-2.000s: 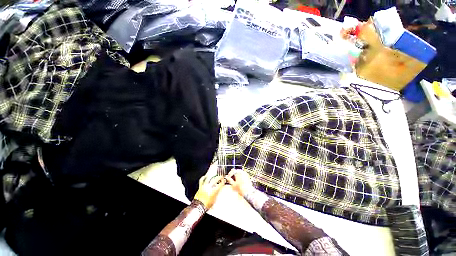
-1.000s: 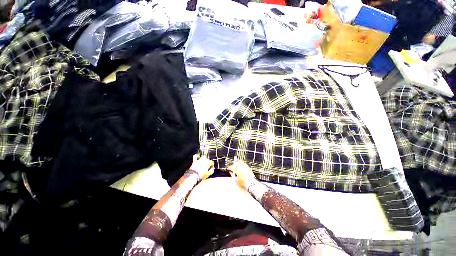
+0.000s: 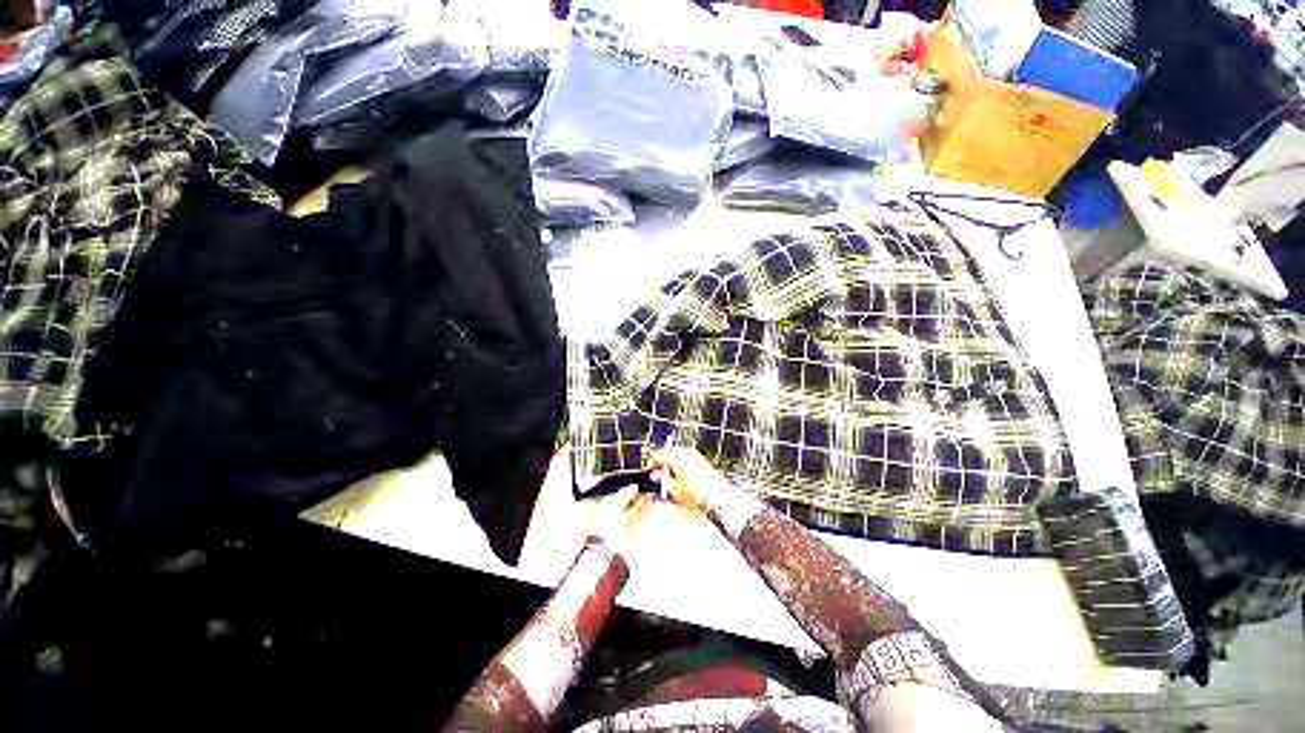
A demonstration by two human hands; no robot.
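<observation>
A black and cream plaid garment (image 3: 859,387) lies spread on the white table (image 3: 687,573), with a narrow plaid end (image 3: 608,430) at its left. My right hand (image 3: 687,480) grips the lower edge beside this end, fingers bent onto the cloth. My left hand (image 3: 618,516) is just below and left of it, close to the right fingertips. A small dark bit shows between the hands; whether the left fingers hold cloth is too small and blurred to tell.
Black cloth (image 3: 329,344) lies left, beside a plaid heap (image 3: 72,215). Polybagged garments (image 3: 630,115), a black hanger (image 3: 988,215) and a cardboard box (image 3: 1009,129) are at the far side. A dark striped folded piece (image 3: 1116,580) lies right, near another plaid heap (image 3: 1209,387).
My left hand has moved right and down from the plaid end towards my right hand. The view first shifted right and turned, then stayed nearly steady.
</observation>
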